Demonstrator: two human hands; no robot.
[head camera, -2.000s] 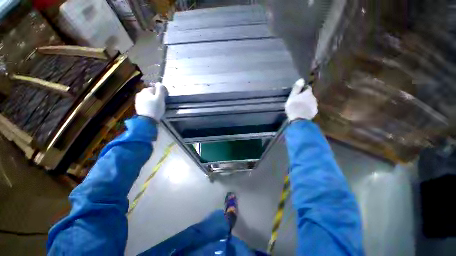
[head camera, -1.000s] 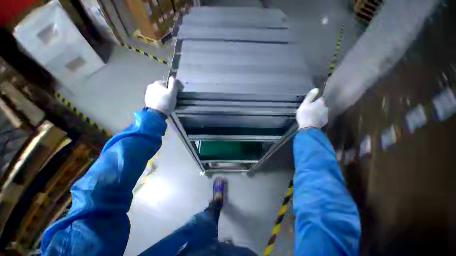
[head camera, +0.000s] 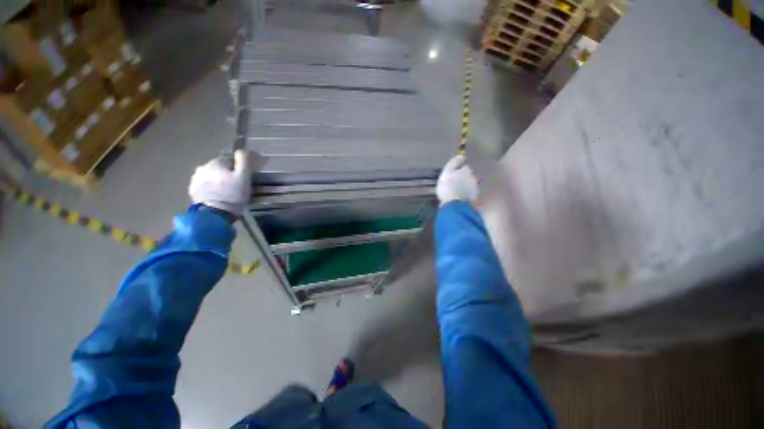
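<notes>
The trolley (head camera: 335, 244) stands in front of me with its silver tube frame and green mat decks. Grey rack-mount chassis (head camera: 335, 126) stand side by side in a row on its top. My left hand (head camera: 221, 183), in a white glove, grips the trolley's near left corner. My right hand (head camera: 457, 181), also in a white glove, grips the near right corner. The fingers are partly hidden behind the frame. The green mat (head camera: 339, 263) of the lower deck shows through the open near end.
A large pale wrapped block (head camera: 620, 184) stands close on the right. Cartons on a pallet (head camera: 84, 92) are at the left. Stacked wooden pallets (head camera: 532, 32) are at the back right. Yellow-black tape (head camera: 92, 224) crosses the grey floor.
The trolley has moved forward along the floor with both hands still on it. The left pallet stack and white box have left view; the pale block and back pallets now show more.
</notes>
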